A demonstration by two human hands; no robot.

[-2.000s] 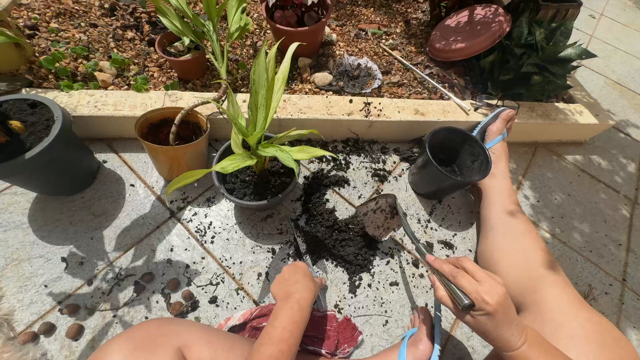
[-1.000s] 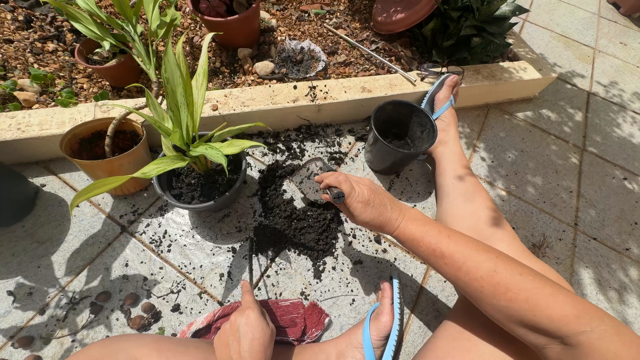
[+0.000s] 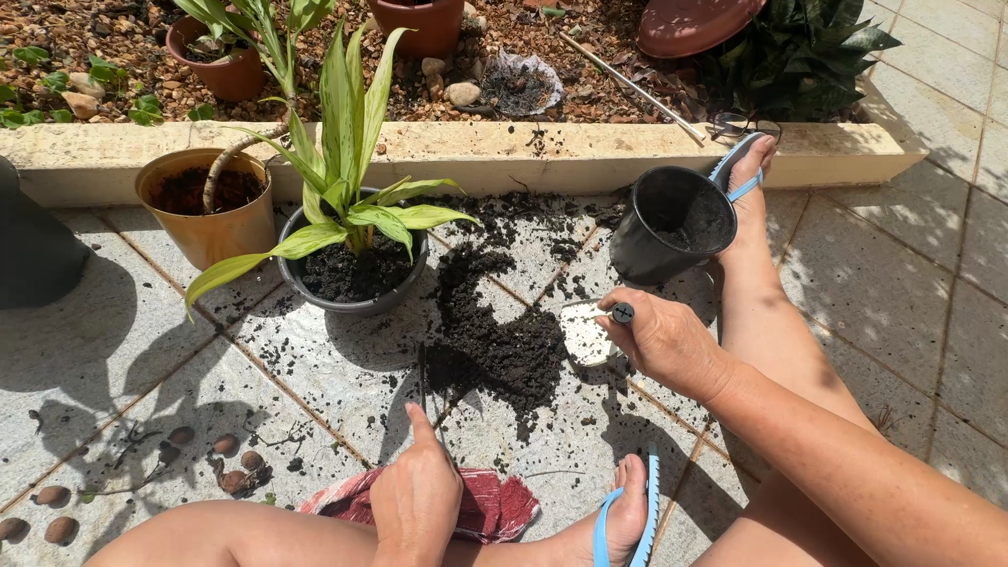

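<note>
My right hand (image 3: 661, 339) grips the dark handle of a garden trowel, whose blade (image 3: 587, 334) rests at the right edge of a heap of dark potting soil (image 3: 512, 354) on the tiles. My left hand (image 3: 417, 480) is low at the centre, index finger extended over a thin dark tool (image 3: 423, 370) that reaches to the soil; most of its grip is hidden. Left of the heap, a dark grey pot (image 3: 354, 303) holds a variegated leafy plant (image 3: 350, 181) in soil. A black plastic pot (image 3: 646, 252), with a little soil inside, stands beside my right foot.
A gold-coloured pot (image 3: 213, 232) with a bent stem stands left, near a large dark pot (image 3: 35, 236). Behind runs a cream planter edge (image 3: 488, 161), with eyeglasses (image 3: 736, 126) on it. A red cloth (image 3: 488, 508) lies by my left hand; several round brown seeds or nuts (image 3: 59, 529) lie lower left.
The trowel was held low, right of the heap, two seconds ago; my right hand then moved it over the soil, and now it is at the heap's right side. The view has shifted.
</note>
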